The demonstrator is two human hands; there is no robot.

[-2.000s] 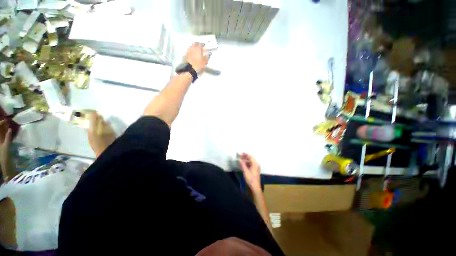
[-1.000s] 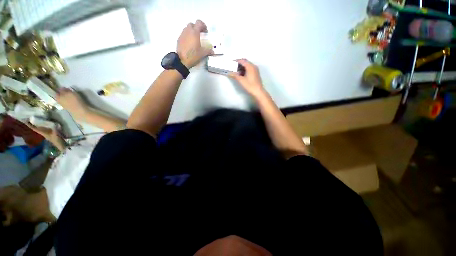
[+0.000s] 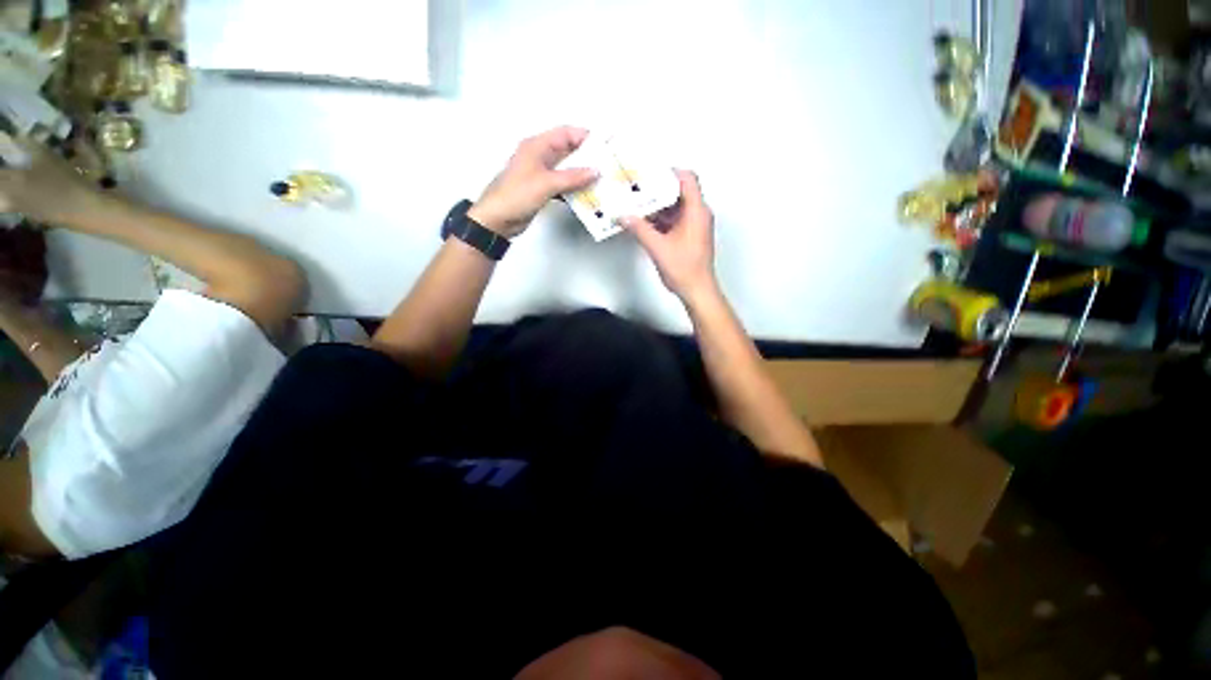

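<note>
Small white product boxes [image 3: 622,185] are held together between my two hands above the white table [image 3: 531,67]. Their upper faces show faint yellowish marks and dark spots; I cannot tell exactly how many boxes there are. My left hand [image 3: 538,182], with a black watch on the wrist, grips them from the left. My right hand [image 3: 679,237] grips them at their right and lower edge, fingers bent round the end.
A white block of boxes [image 3: 319,40] lies at the upper left. A golden bottle [image 3: 311,187] lies nearer. Bottles [image 3: 120,67] are heaped far left beside a person in white [image 3: 153,412]. A yellow can [image 3: 959,308] stands right. An open carton [image 3: 863,392] is below the table edge.
My left hand was reaching to the stacked boxes, and my right hand was low at the table edge. Both hands came together over the table, and the boxes they hold now sit side by side, tilted.
</note>
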